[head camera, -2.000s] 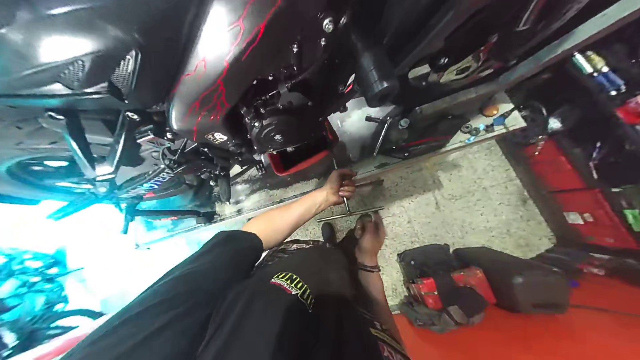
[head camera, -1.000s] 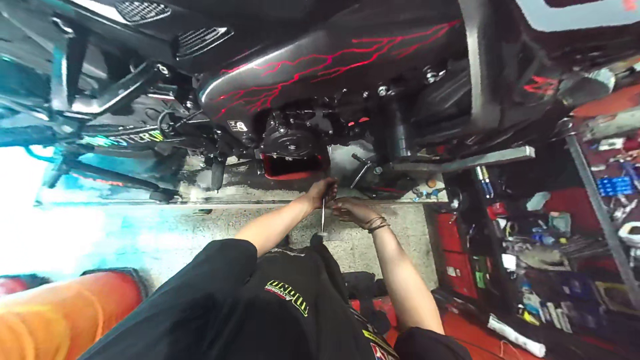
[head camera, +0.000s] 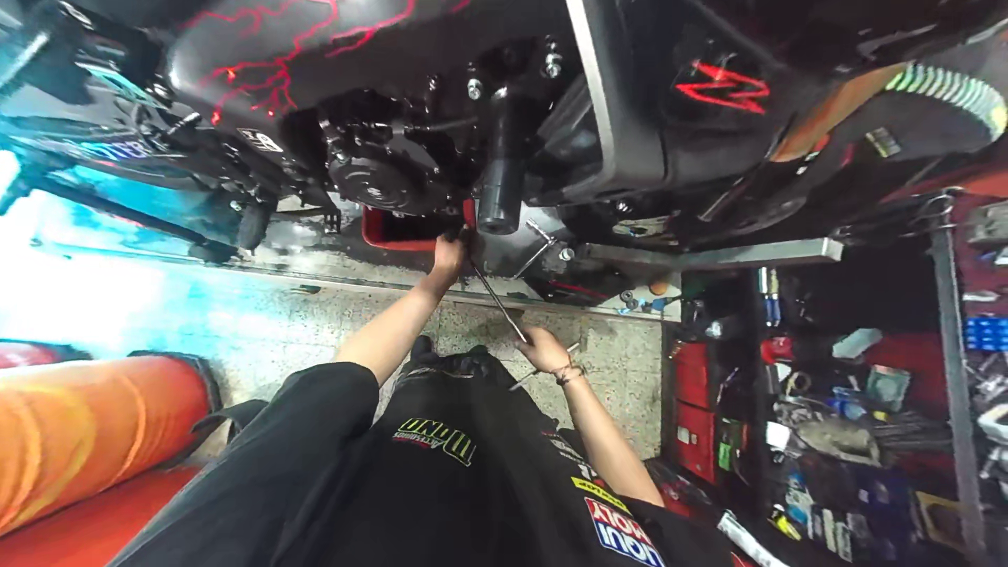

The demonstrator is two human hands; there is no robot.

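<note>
My left hand (head camera: 450, 256) is at the edge of a red plastic pan (head camera: 409, 242), below the engine cover (head camera: 374, 183) of a black motorcycle with red lightning graphics. Its fingers close around the far end of a long T-handle wrench (head camera: 496, 299); the exact tip is hidden. My right hand (head camera: 543, 349) grips the same wrench at its crossbar, nearer my body, and the crossbar sticks out on both sides. A second T-handle tool (head camera: 538, 250) lies just right of the pan, on a pale surface under the motorcycle.
A metal bar (head camera: 760, 253) juts out to the right of the pan. Red tool drawers (head camera: 694, 409) and cluttered shelves (head camera: 835, 433) stand at the right. An orange padded roll (head camera: 94, 425) is at the lower left. The motorcycle's footpeg cylinder (head camera: 502, 169) hangs above the hands.
My right hand has moved away from my left, down the wrench to its crossbar. My left hand stays near the red pan. The view has shifted.
</note>
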